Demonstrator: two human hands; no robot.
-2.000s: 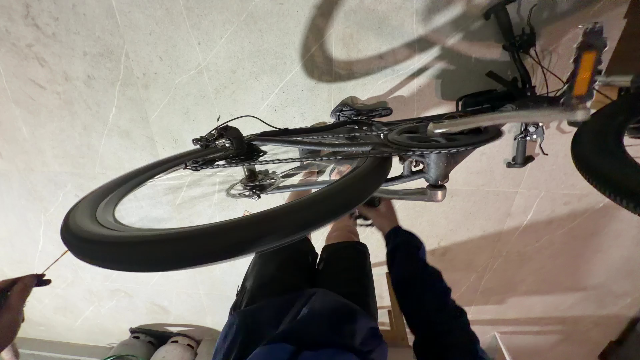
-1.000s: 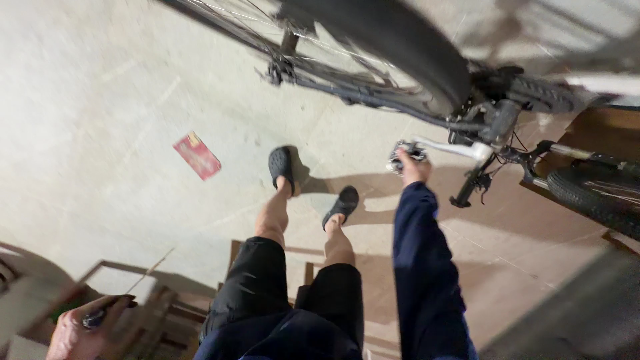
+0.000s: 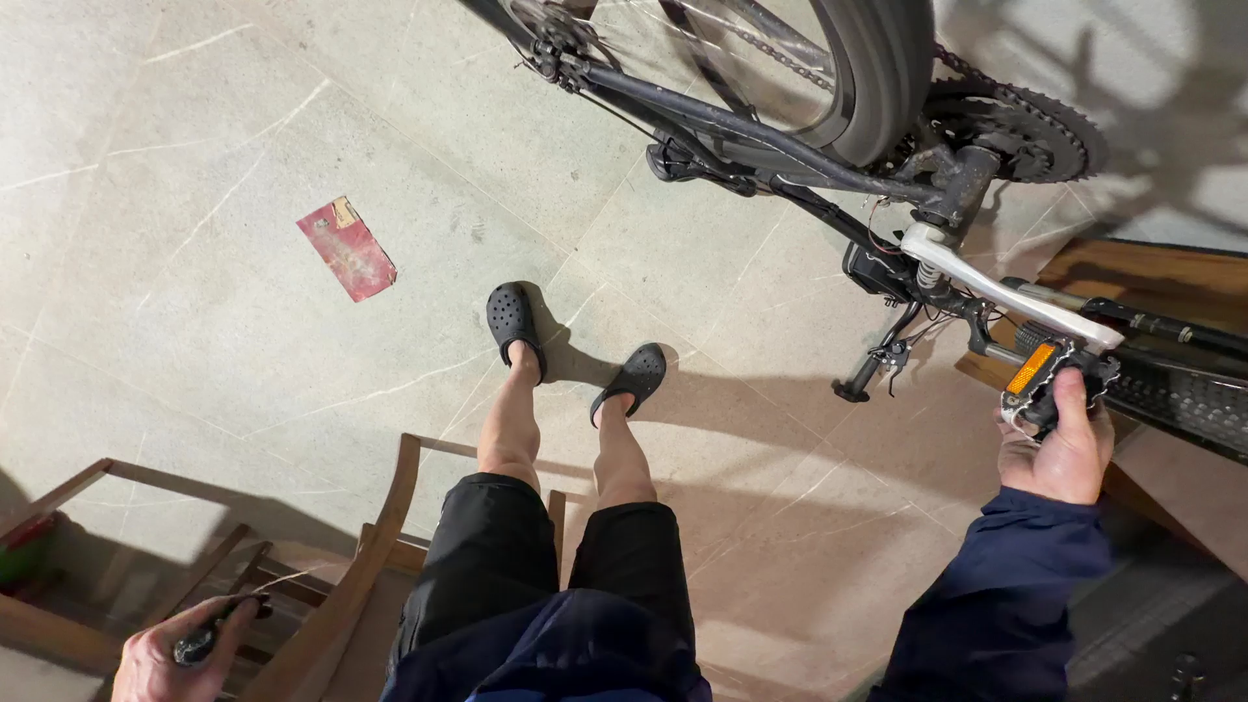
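My right hand (image 3: 1061,450) is closed on a bicycle pedal (image 3: 1045,385) with an orange reflector, at the end of a silver crank arm (image 3: 1014,292). The bicycle is upside down; its rear wheel's tire (image 3: 882,83) fills the top, with the chainrings (image 3: 1024,132) just right of it. A black frame tube (image 3: 721,122) runs down to the crank. At the lower left, well away from the bicycle, my left hand (image 3: 185,648) holds a small dark object (image 3: 200,642) with a thin tan straw or stick (image 3: 292,575) pointing out; its exact kind is unclear.
A red piece of cardboard (image 3: 349,252) lies on the tiled floor. Wooden chair parts (image 3: 390,507) stand beside my legs and at the lower left. A handlebar grip (image 3: 851,390) and brake lever are near the floor. Another dark tire (image 3: 1185,405) and a brown wooden board (image 3: 1150,283) are at the right.
The view has shifted strongly. My left hand, near the rear tire two seconds ago, is now away from it. My right hand has stayed at the pedal, which has changed position with the crank.
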